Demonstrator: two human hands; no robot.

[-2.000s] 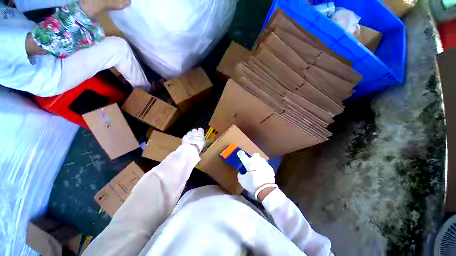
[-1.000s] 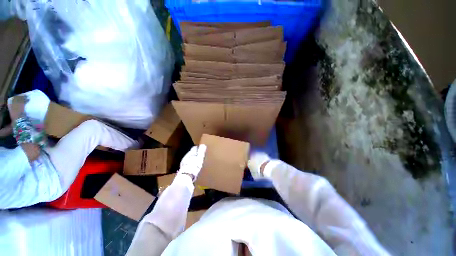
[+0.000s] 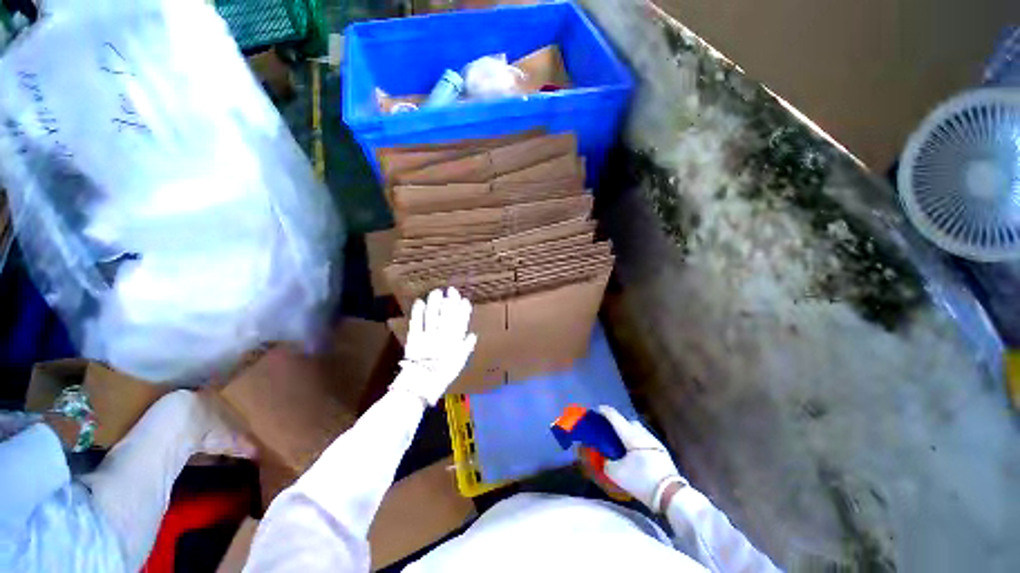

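My right hand (image 3: 640, 459), in a white glove, is closed around the blue and orange tape gun (image 3: 589, 431), low over the right edge of the pale blue-white sheet (image 3: 520, 420). My left hand (image 3: 440, 341), white-gloved with fingers spread, is at the front left of the leaning stack of flat cartons (image 3: 542, 330). It holds nothing that I can see; whether it touches the front blank is unclear. The yellow slatted edge of the work stand (image 3: 461, 448) shows left of the sheet.
A blue plastic tote (image 3: 492, 121) with scraps stands behind the stack. A large plastic bag (image 3: 179, 190) is at the left. Brown cartons (image 3: 419, 517) and a coworker's leg (image 3: 151, 470) by a red stool (image 3: 179, 526) are lower left. A stained concrete ledge (image 3: 738, 302) and fan (image 3: 971, 174) are right.
The box between my hands is gone from there. My left hand has moved up to the stack and opened. My right hand is lower with the tape gun. The view has shifted, showing more tote and the fan.
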